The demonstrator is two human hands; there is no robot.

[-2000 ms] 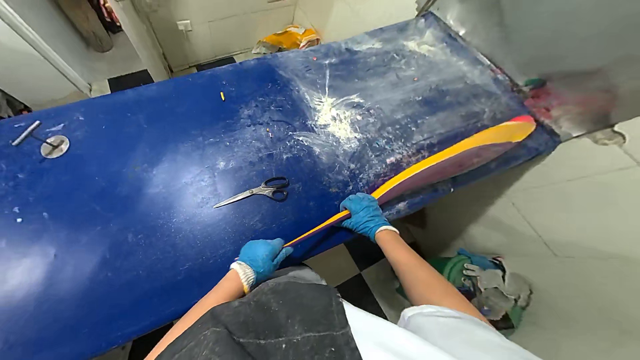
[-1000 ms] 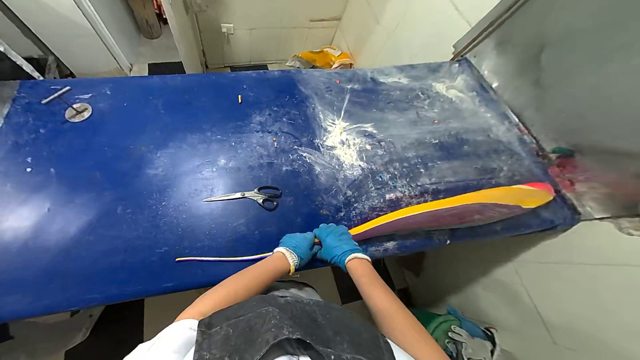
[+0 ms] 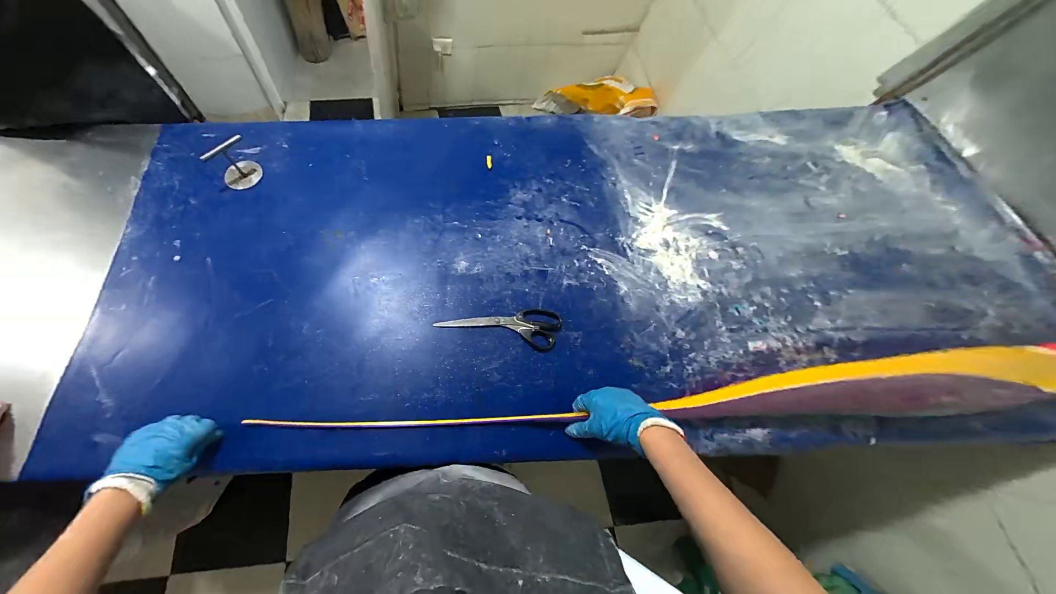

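A long tapering piece of soft material, yellow and purple with a bit of red at its far right, lies along the front of the blue work surface [image 3: 874,388]. My right hand [image 3: 615,417], in a blue glove, is closed around it where it narrows. From that hand a thin yellow and purple strand [image 3: 396,424] runs left across the surface. Beyond the strand's left end, my left hand [image 3: 165,448], also gloved in blue, rests by the front edge and holds nothing visible. Black-handled scissors [image 3: 505,323] lie behind the strand, pointing left.
A metal tool with a round disc and a bar handle [image 3: 243,174] is at the back left. White powder [image 3: 667,239] is spread on the right half of the blue sheet [image 3: 289,272]. A small yellow piece [image 3: 488,162] lies near the back edge. Metal walls the right end.
My left hand has parted from my right and moved far left, past the strand's end. The strand, shorter a second ago, now reaches much longer along the surface. The view has shifted.
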